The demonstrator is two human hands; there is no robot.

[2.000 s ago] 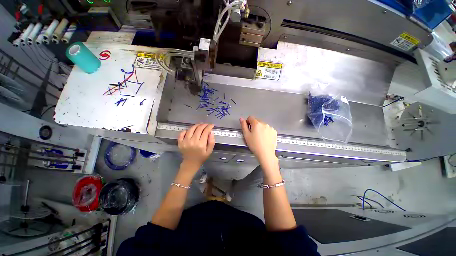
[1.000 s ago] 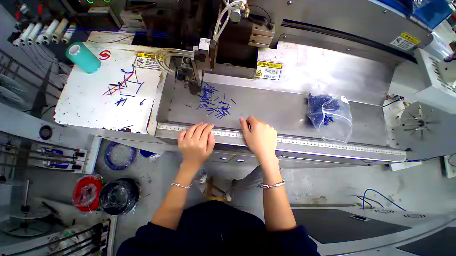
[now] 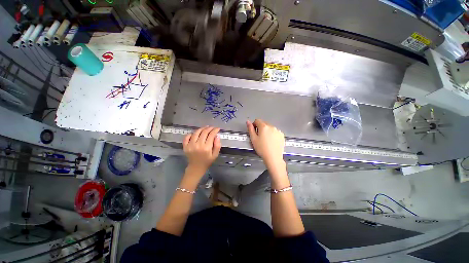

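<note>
Many short dark-blue wire pieces (image 3: 218, 105) lie loose in the left part of the long grey metal tray (image 3: 285, 110). My bare left hand (image 3: 202, 145) rests on the ruler-marked near edge (image 3: 329, 148), fingers over it and slightly apart, holding nothing visible. My bare right hand (image 3: 267, 141) rests on the same edge further right, fingers curled; its palm side is hidden. Neither hand touches the wires. A clear plastic bag (image 3: 347, 131) with blue pieces inside lies in the right part of the tray.
A white machine cover (image 3: 85, 105) at left bears a teal roll (image 3: 86, 59) and scattered blue and red wires (image 3: 134, 91). The dark machine head (image 3: 205, 31), partly blurred, is behind the tray. Red (image 3: 90, 198) and black (image 3: 122, 200) coils are on the floor at left. A white machine (image 3: 445, 77) is at right.
The machine head with its pale hoses has moved up and back from above the tray's left end, and it is blurred. My hands, the wires and the bag show no clear movement.
</note>
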